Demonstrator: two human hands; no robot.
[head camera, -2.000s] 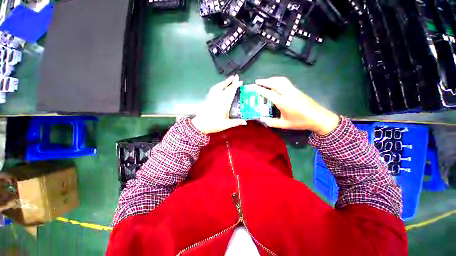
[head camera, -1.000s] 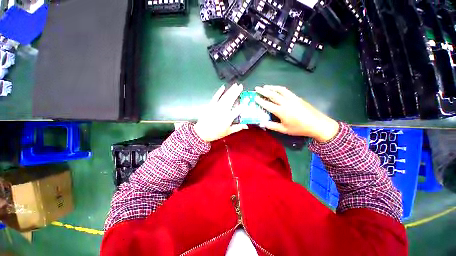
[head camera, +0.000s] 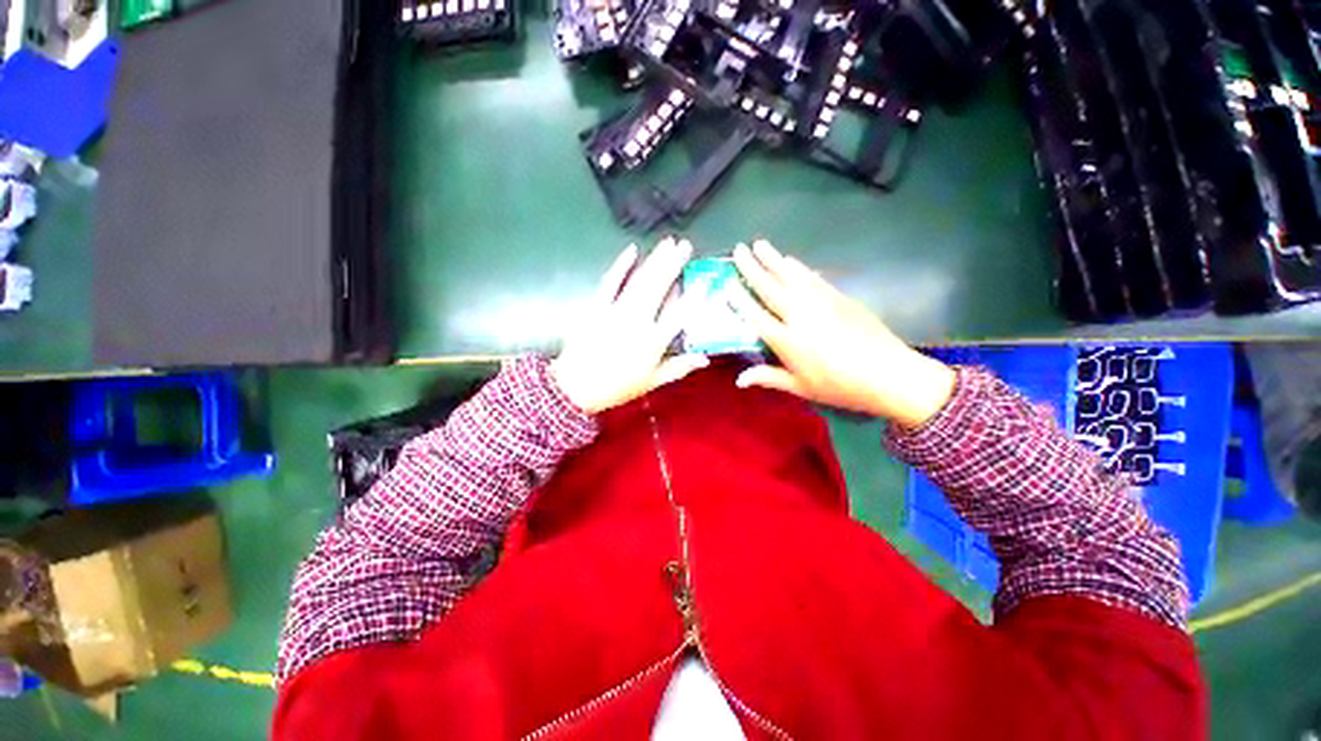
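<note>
A green circuit board (head camera: 713, 307) with a dark edge lies between my hands at the bench's front edge, component side up. My left hand (head camera: 626, 330) is on its left side, fingers spread a little. My right hand (head camera: 826, 330) is on its right side, fingertips over the board. My fingers cover both sides of the board, so I cannot tell how it sits in a frame. Black plastic frames (head camera: 695, 181) with pale square windows lie in a loose pile beyond my hands.
A dark foam pad (head camera: 217, 188) lies at left, beside a blue bin (head camera: 58, 94) and pale parts (head camera: 15, 225). Black blister trays (head camera: 1130, 174) are stacked at right. Below the bench are a blue crate (head camera: 1195, 420), a blue stool (head camera: 152, 485) and a cardboard box (head camera: 138, 594).
Both hands stay on the board at the bench edge. My right hand's fingers have shifted further over the board's right side. The view has shifted slightly.
</note>
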